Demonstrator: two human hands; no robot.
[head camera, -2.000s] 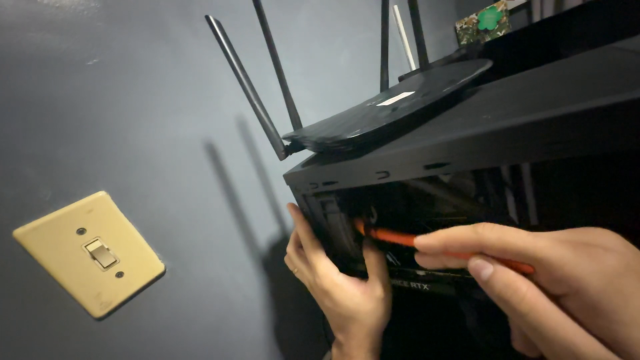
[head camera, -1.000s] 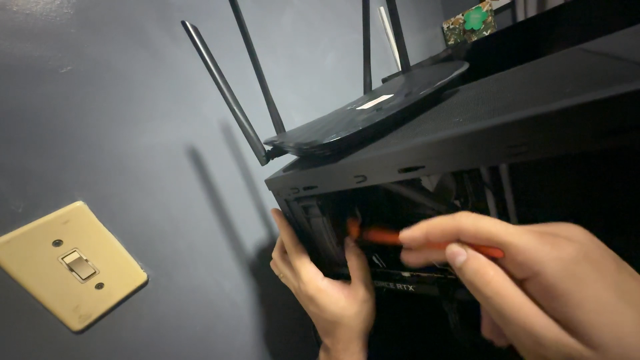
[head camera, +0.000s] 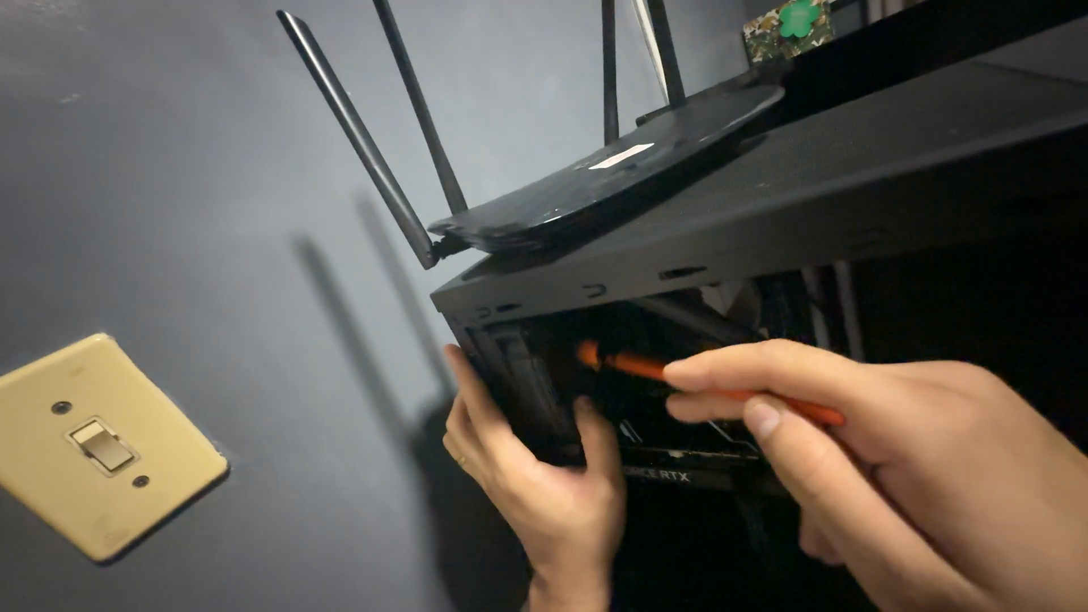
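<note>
My right hand (head camera: 884, 450) pinches a slim orange brush (head camera: 637, 365) between thumb and fingers; its blurred orange tip points left into the open side of a black computer case (head camera: 544, 289). Around the rear left edge of the case is my left hand (head camera: 552, 476), its fingers on the outer face and its thumb inside the opening. The thumb stands just below the brush tip. Beneath the brush lies a graphics card (head camera: 671, 474) with RTX lettering on its edge. Much of the dark interior cannot be made out.
A black router (head camera: 612, 178) with upright antennas rests on top of the case, its left end near the corner. At the left, a cream light switch plate (head camera: 106, 446) is fixed to the grey wall (head camera: 212, 170). A patterned box (head camera: 786, 34) with a green flower shape stands behind.
The orange brush and my right hand have shifted slightly relative to the case opening. My left hand keeps its place at the case edge.
</note>
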